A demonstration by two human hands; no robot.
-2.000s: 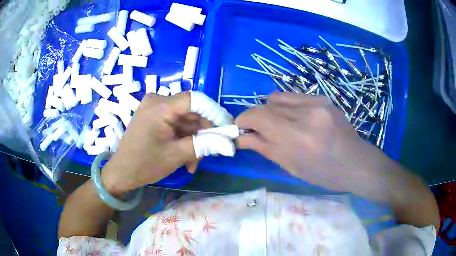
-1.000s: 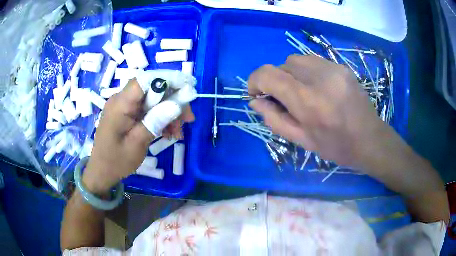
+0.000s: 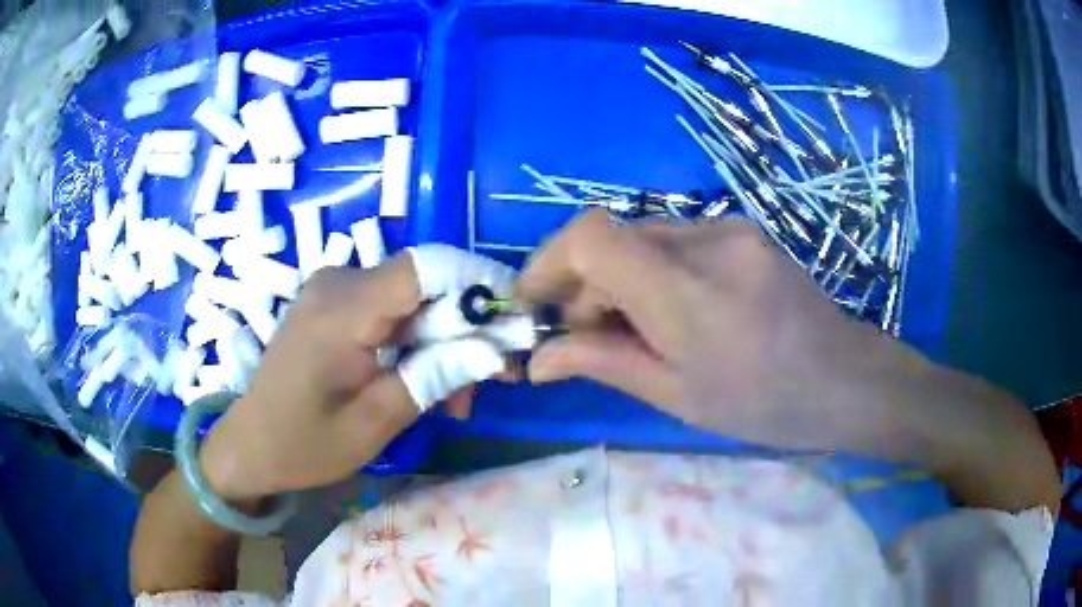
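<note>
My left hand (image 3: 338, 344), with white coverings on its fingers, holds a fitted sleeve (image 3: 477, 305) whose round black end with a pale centre faces up. A second white sleeve (image 3: 513, 332) lies between its fingertips. My right hand (image 3: 664, 320) is bare. Its thumb and fingertips meet that sleeve's right end and pinch a dark fitting (image 3: 547, 323). The rest of that piece is hidden. Loose white sleeves (image 3: 271, 128) lie in the left compartment. Thin stem assemblies (image 3: 771, 178) with dark shiny fittings lie tangled in the right compartment.
The blue divided tray (image 3: 446, 131) spans the view. A clear bag of small white parts (image 3: 30, 237) overlaps its left side. A white tray (image 3: 878, 26) sits beyond the far edge. Clear plastic (image 3: 1056, 131) hangs at the far right. The tabletop is dark green.
My left hand has moved right and down, and my right hand has moved left and down, so they now meet. The stem seen stretched between them is no longer visible. The view has shifted slightly.
</note>
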